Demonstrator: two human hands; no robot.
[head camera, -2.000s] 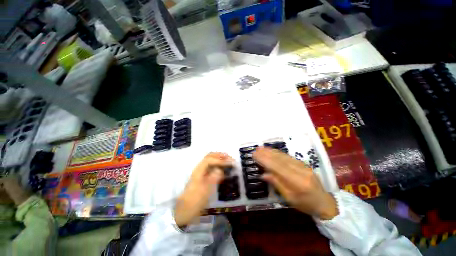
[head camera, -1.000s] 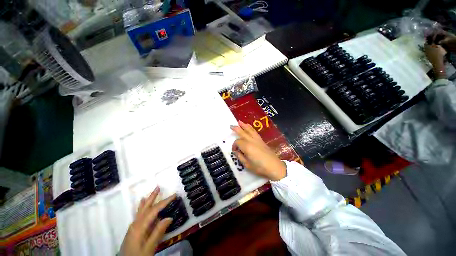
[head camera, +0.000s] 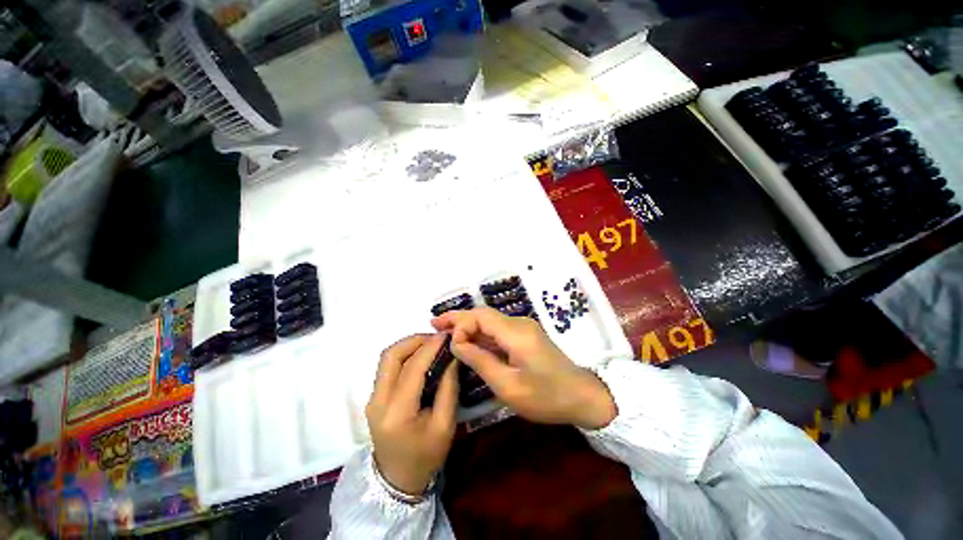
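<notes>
My left hand (head camera: 410, 409) holds a glossy black plastic housing (head camera: 437, 364) upright between thumb and fingers, over the near edge of the white blister tray (head camera: 269, 422). My right hand (head camera: 528, 364) is at the housing's upper end, thumb and fingertips pinched together; whatever is in the pinch is too small to see. Rows of black housings (head camera: 506, 295) lie in the tray behind and partly under my hands. Two more short rows of housings (head camera: 299, 300) lie at the tray's left. Tiny dark parts (head camera: 566, 304) lie scattered at its right end.
A greyish heap of small parts (head camera: 431, 165) lies beyond the tray. A fan (head camera: 216, 79) and blue control box (head camera: 414, 37) stand behind, with papers (head camera: 644, 90). A clear bag (head camera: 583, 150) lies near the red print. Another tray (head camera: 787, 200) full of housings is at right, near a person's sleeve.
My left hand has lifted a housing from the tray. My right hand has moved from the loose parts to this housing. The view has swung back left.
</notes>
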